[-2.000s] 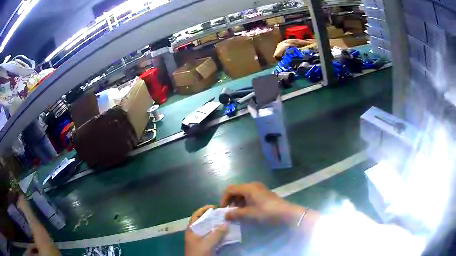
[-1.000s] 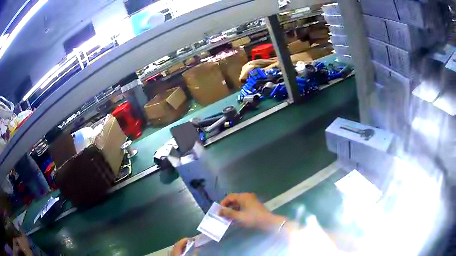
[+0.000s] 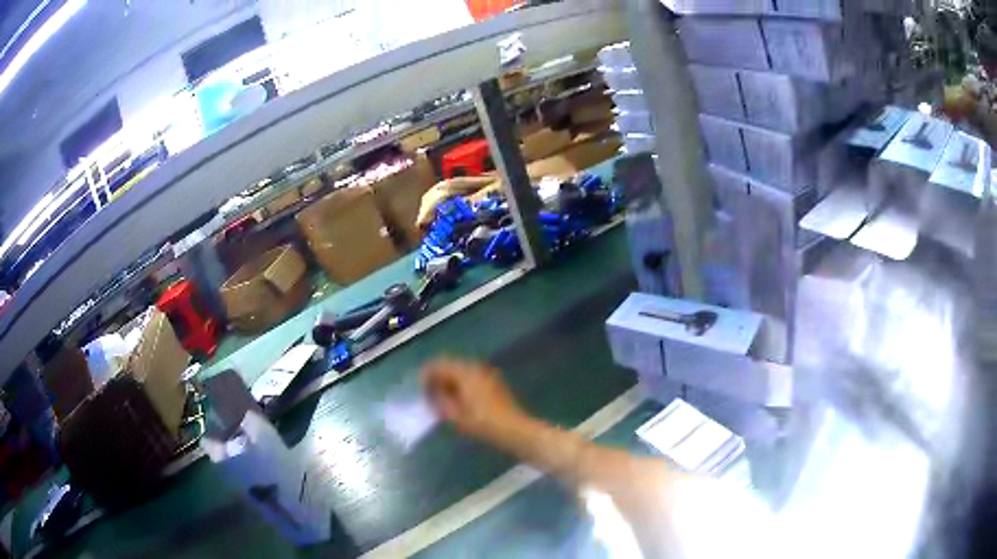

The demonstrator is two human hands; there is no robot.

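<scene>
My right hand (image 3: 472, 402), blurred, is stretched out over the green belt and holds a small white leaflet (image 3: 410, 419) by its edge. An open retail box (image 3: 268, 477) with a dark product picture stands on the belt at the lower left, its grey flap up; the leaflet is to its right, apart from it. A leaflet stack (image 3: 691, 437) lies on the bench at the right, beside the stacked boxes. My left hand is not in the picture.
Retail boxes (image 3: 683, 334) are stacked at the right, some above with open flaps. Another open box stands by the post. Blue and dark appliances (image 3: 481, 232) lie heaped across the belt. A brown carton (image 3: 120, 420) stands at the left. Glare covers the lower right.
The view has turned right. My right hand has moved out over the belt with the leaflet. The open box now appears farther left. My left hand has gone out of the picture.
</scene>
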